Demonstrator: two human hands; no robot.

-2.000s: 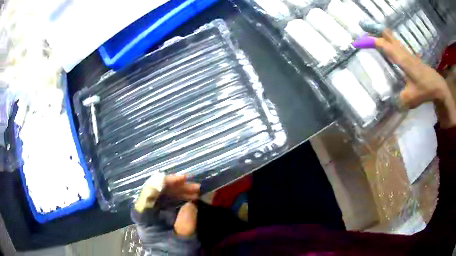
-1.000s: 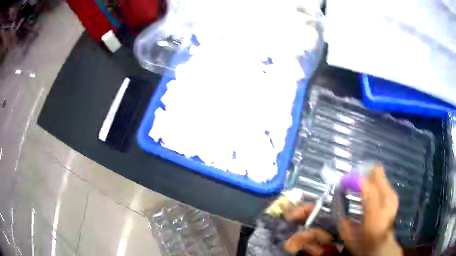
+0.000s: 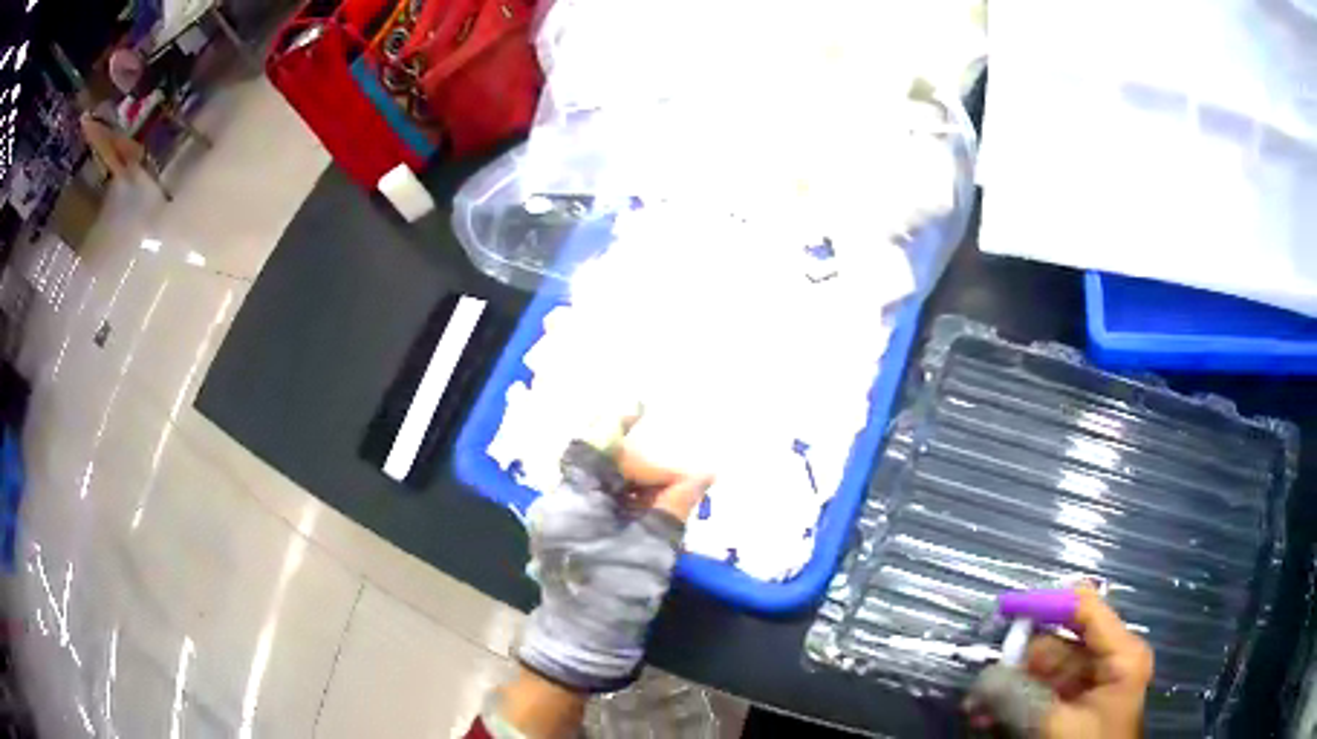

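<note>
My left hand (image 3: 614, 563), in a grey fingerless glove, is over the near side of the blue bin (image 3: 758, 592), fingertips at the loose heap of small white pieces (image 3: 751, 390). The glare hides whether it grips a piece. My right hand (image 3: 1069, 664), with a purple finger cot and a grey finger wrap, is over the near edge of the clear ribbed tray (image 3: 1098, 491). Its fingers are closed on a small white part (image 3: 1017, 640), mostly hidden by them.
A black rectangle with a white strip (image 3: 433, 390) lies left of the bin. A white block (image 3: 406, 192) and red bag (image 3: 462, 72) are farther back. A clear plastic bag (image 3: 520, 217) overlaps the bin. Another blue bin (image 3: 1213, 344) is under a white tray (image 3: 1155, 145).
My left hand has moved away from my right hand, leftward to the white pieces in the bin. My right hand stays over the ribbed tray. The view has turned left since the first frame.
</note>
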